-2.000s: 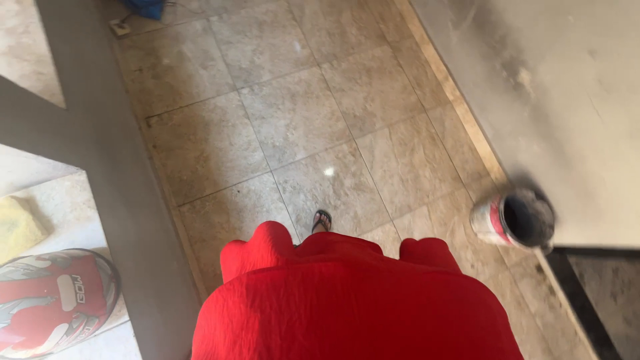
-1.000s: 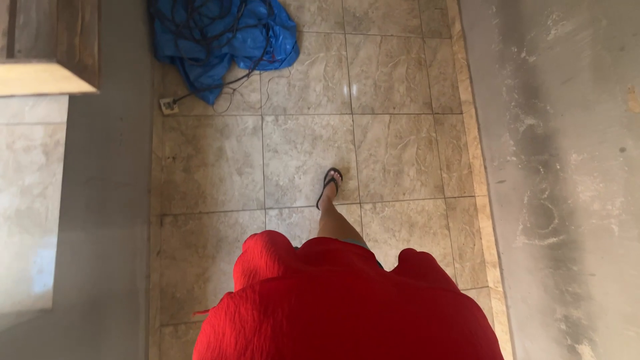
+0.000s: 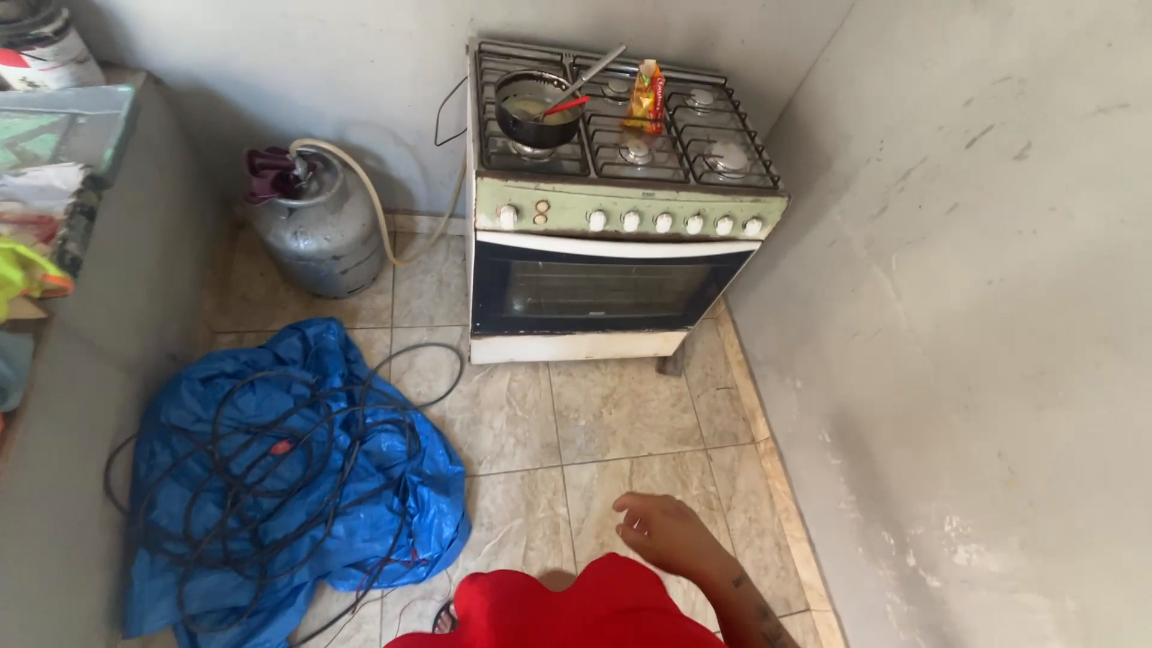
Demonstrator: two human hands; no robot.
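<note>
My right hand [image 3: 664,533] is low in the view, in front of my red shirt, fingers loosely curled and apart, holding nothing. My left hand is out of view. Beyond the hand stands a gas stove [image 3: 621,216] with a pale green knob panel and a dark oven door. On its left back burner area rests a dark saucepan [image 3: 537,133], holding a pale content and a utensil with a red part; a grey-handled utensil [image 3: 589,76] leans across it. An opened orange and yellow packet [image 3: 645,99] is upright on the grates near the middle.
A gas cylinder [image 3: 324,238] with a hose stands left of the stove. On the tiled floor at left lies a blue tarp [image 3: 396,531] under a tangled black cable [image 3: 337,409]. A counter [image 3: 117,315] with cloths and a paint bucket [image 3: 49,54] runs along the left; a grey wall [image 3: 972,297] bounds the right.
The view has moved forward and up, so the stove and gas cylinder now show. The blue tarp has come fully into view. My right hand has appeared, where neither earlier frame shows a hand.
</note>
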